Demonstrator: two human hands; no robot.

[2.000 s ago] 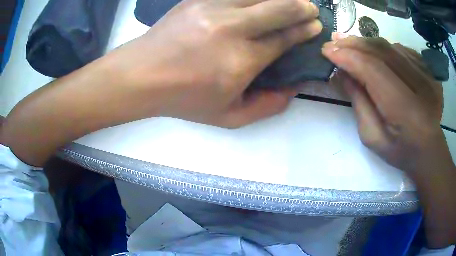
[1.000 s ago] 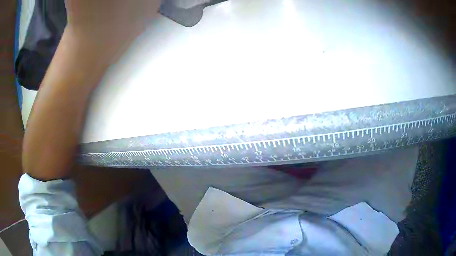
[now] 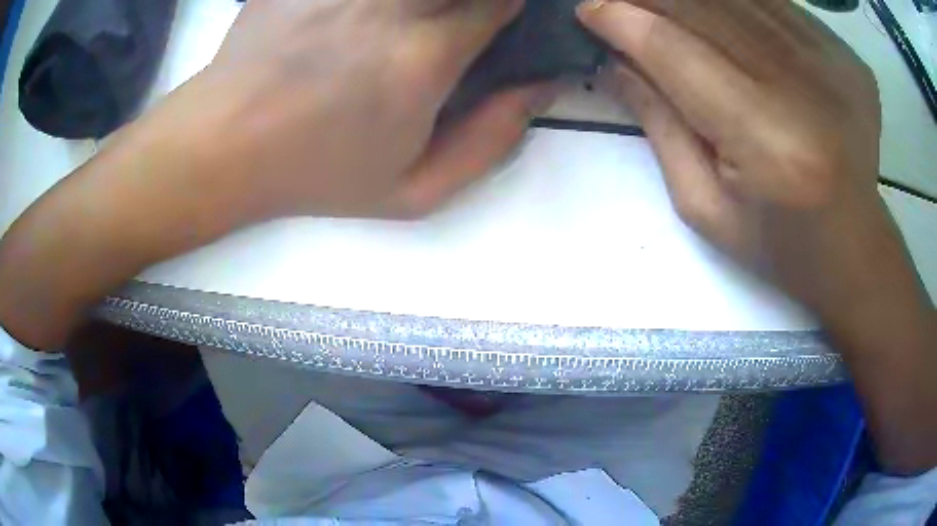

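Note:
A dark grey cloth piece (image 3: 534,46) lies at the top centre on the white machine table, cut off by the upper edge. My left hand (image 3: 360,103) is over its left side, with the cloth between thumb and fingers; it is slightly blurred. My right hand (image 3: 729,113) is at the cloth's right edge, its fingertips touching or close to it; whether it grips the cloth is unclear. The needle and presser foot area is out of the picture.
A dark rolled cloth part (image 3: 87,72) lies at the upper left. A silver-grey measuring tape (image 3: 493,354) runs along the table's curved front edge. A thin black tool (image 3: 904,57) lies at the upper right. A blue object (image 3: 801,462) and speckled floor (image 3: 724,442) show below.
One second ago the view was turned, with only my left arm and a cloth corner showing. Now both hands and the dark cloth are in view at the top.

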